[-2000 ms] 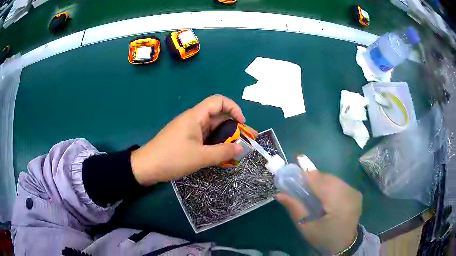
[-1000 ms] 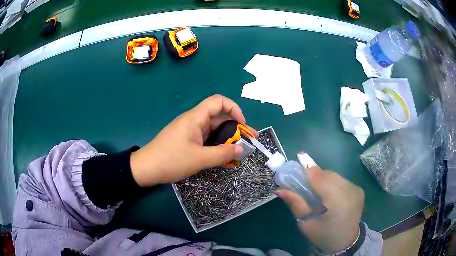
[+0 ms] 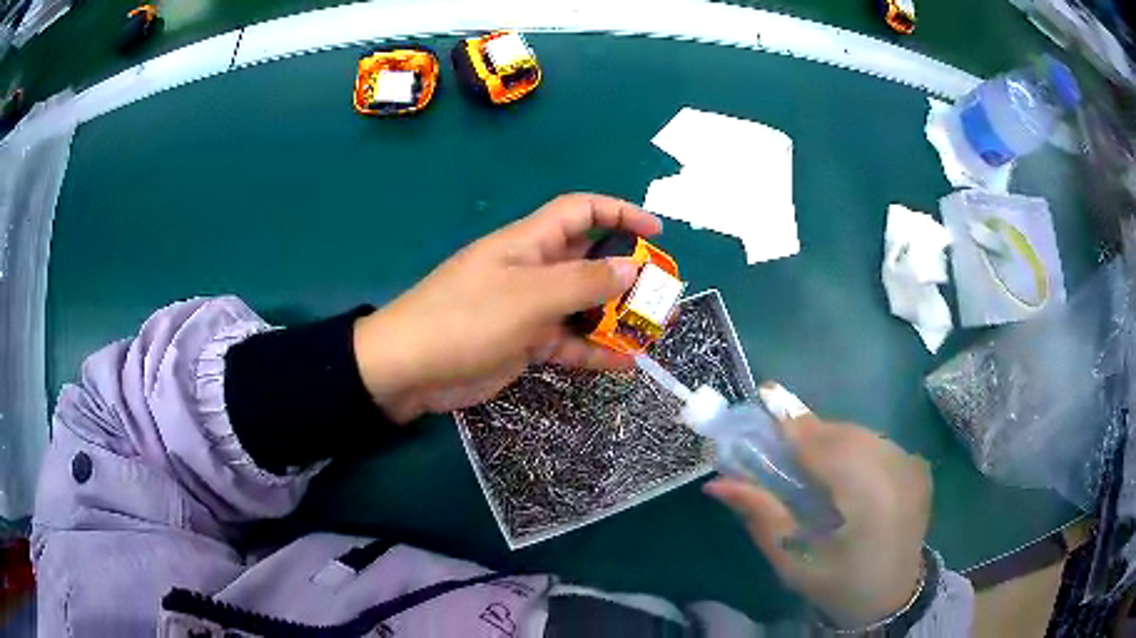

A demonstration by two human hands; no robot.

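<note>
My left hand (image 3: 498, 305) holds a black-and-orange headlamp housing (image 3: 619, 330) with its open side turned up to the right. A white block with yellow edges (image 3: 653, 297) shows inside the orange frame. My right hand (image 3: 860, 511) is slightly blurred and grips a translucent glue bottle (image 3: 779, 464). The bottle's long white nozzle points up-left, and its tip is at the lower edge of the orange frame. A finger of my right hand has a white wrap (image 3: 785, 401). Both hands are over or beside the pin box (image 3: 623, 504), full of metal pins (image 3: 567, 449).
Two waiting units (image 3: 396, 85) are side by side at the back left. A flat paper sheet (image 3: 735, 181) lies ahead. At right are crumpled tissue (image 3: 917, 268), a white box with a yellowish-green ring (image 3: 1007, 268), a water bottle (image 3: 1012, 115) and a plastic bag (image 3: 1034, 399). A white rail (image 3: 561, 18) crosses behind.
My left hand has turned the unit so its open side and white block show more. The nozzle tip has moved from the frame's upper part to its lower edge. The camera view has shifted slightly.
</note>
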